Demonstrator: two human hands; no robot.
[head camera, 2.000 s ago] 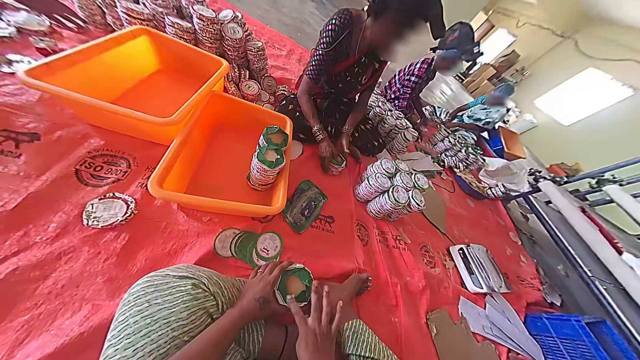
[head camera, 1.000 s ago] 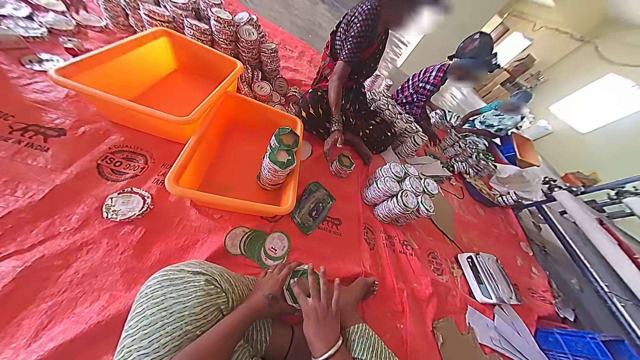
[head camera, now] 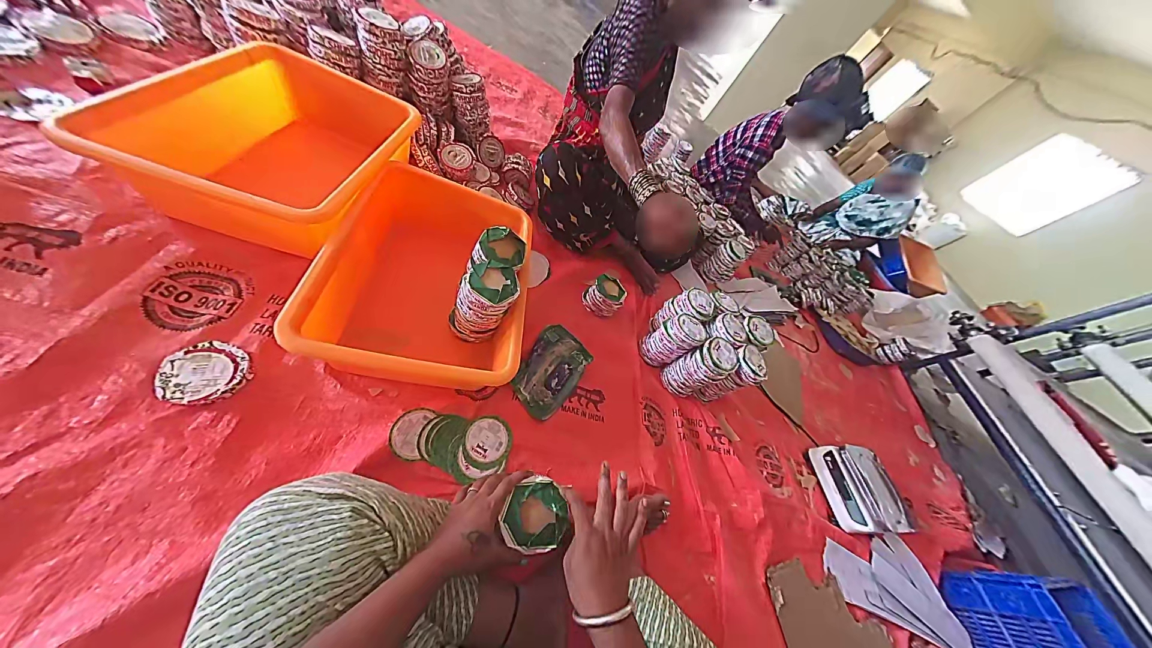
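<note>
My left hand (head camera: pixel 481 531) grips the left side of a round bundle (head camera: pixel 535 515) with folded green wrapping around a tan centre. At the bundle's right side is my right hand (head camera: pixel 605 540), its fingers spread and raised, a bangle on the wrist. Just beyond them, printed round paper discs (head camera: pixel 486 441) in green and white lie overlapping on the red sheet. A crumpled green printed wrapper (head camera: pixel 551 371) lies farther off. Similar green-topped stacks (head camera: pixel 486 301) stand in the nearer orange tub (head camera: pixel 396 363).
Another orange tub (head camera: pixel 225 202) adjoins it at the left. Stacked round packs (head camera: pixel 706 346) stand right of centre, near a bent-over co-worker (head camera: pixel 621 117); more people sit beyond. A weighing scale (head camera: pixel 859 490), papers (head camera: pixel 891 585) and a blue crate (head camera: pixel 1035 607) are at the right.
My right hand, over the bundle's top a second ago, has moved off to its right side, so the green top shows. The nearest co-worker has bent forward.
</note>
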